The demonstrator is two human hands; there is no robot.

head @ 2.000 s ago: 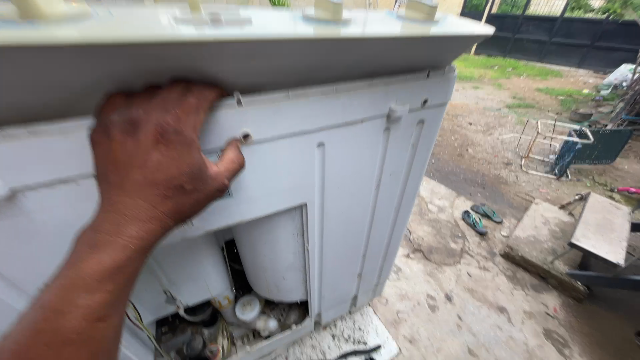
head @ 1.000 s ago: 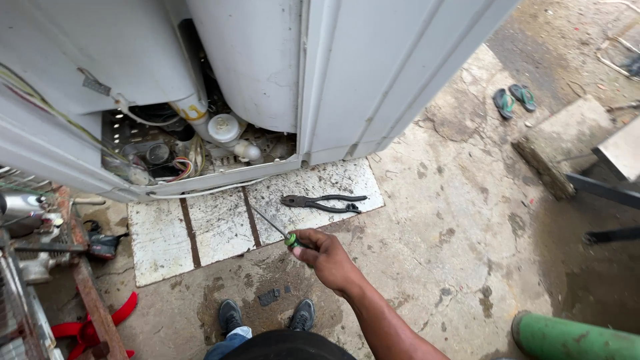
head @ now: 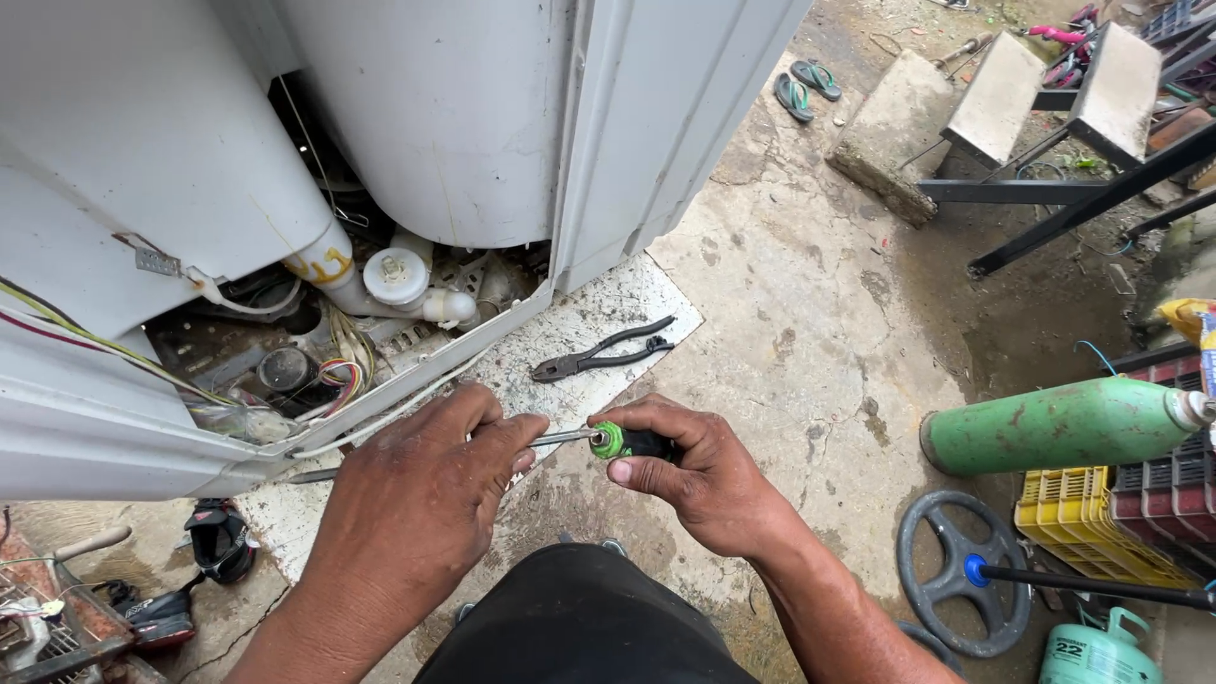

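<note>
My right hand (head: 698, 475) grips the black and green handle of a screwdriver (head: 613, 440). The fingers of my left hand (head: 427, 475) pinch its metal shaft, which points left; the tip is hidden by those fingers. Just beyond my hands, lineman's pliers (head: 603, 350) lie on a speckled white board (head: 655, 294). At the upper left stands a twin-tub washing machine (head: 655, 114) with its lower back open. Inside show a white drain valve cap (head: 396, 276), pipes and bundled colored wires (head: 347, 370).
A green gas cylinder (head: 1054, 427), yellow crate (head: 1092, 522), steering wheel (head: 959, 570) and refrigerant tank (head: 1097, 654) are at the right. Metal-framed steps (head: 997, 95) and flip-flops (head: 807, 85) stand farther off. Shoes (head: 220, 541) and a rusty frame (head: 85, 608) lie lower left.
My left hand, out of view one second ago, now holds the screwdriver's shaft. My right hand held the screwdriver then too. Two seconds ago one hand was at the machine's upper edge.
</note>
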